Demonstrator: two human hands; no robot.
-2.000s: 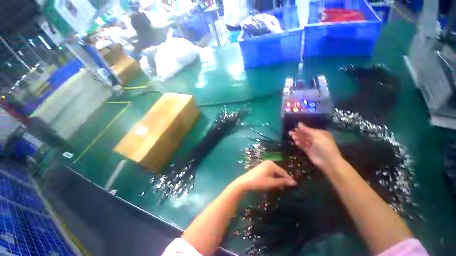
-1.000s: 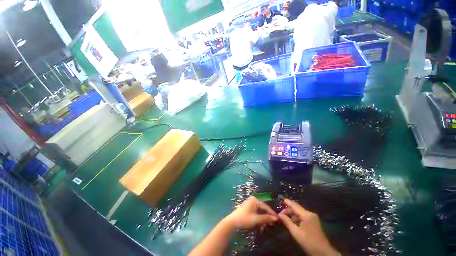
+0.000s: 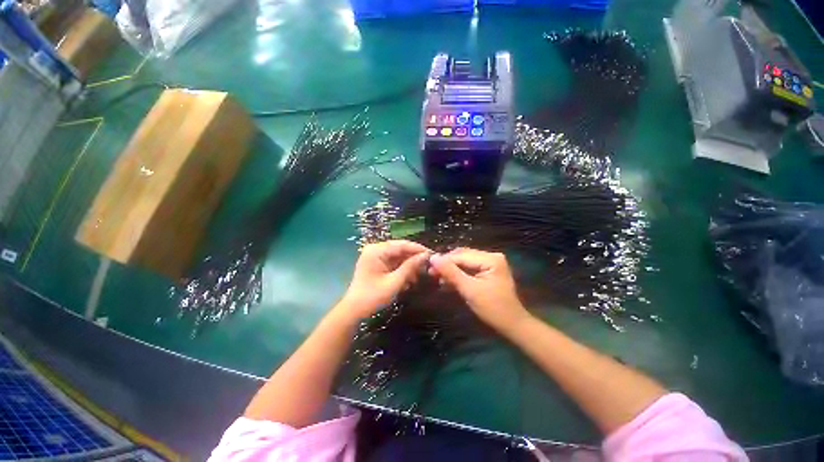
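My left hand [image 3: 388, 273] and my right hand [image 3: 479, 281] meet fingertip to fingertip over a large pile of black wire leads [image 3: 551, 226] with silvery ends. Thumbs and forefingers are pinched together at one spot; what they pinch is too small to make out, perhaps a wire. A dark tape dispenser [image 3: 466, 153] with a lit display and coloured buttons stands just behind the pile. A small green piece [image 3: 408, 226] lies on the pile beyond my left hand.
A cardboard carton [image 3: 167, 176] stands at left, with a separate wire bundle [image 3: 276, 212] beside it. A far wire bundle [image 3: 601, 81] lies behind right. A grey machine [image 3: 736, 90] and bagged wires [image 3: 781, 280] are at right. Blue bins [image 3: 411, 7] are cut off at the top.
The view has tilted down. My right hand, near the dispenser two seconds ago, has come back to my left hand; they have stayed together over the pile since one second ago.
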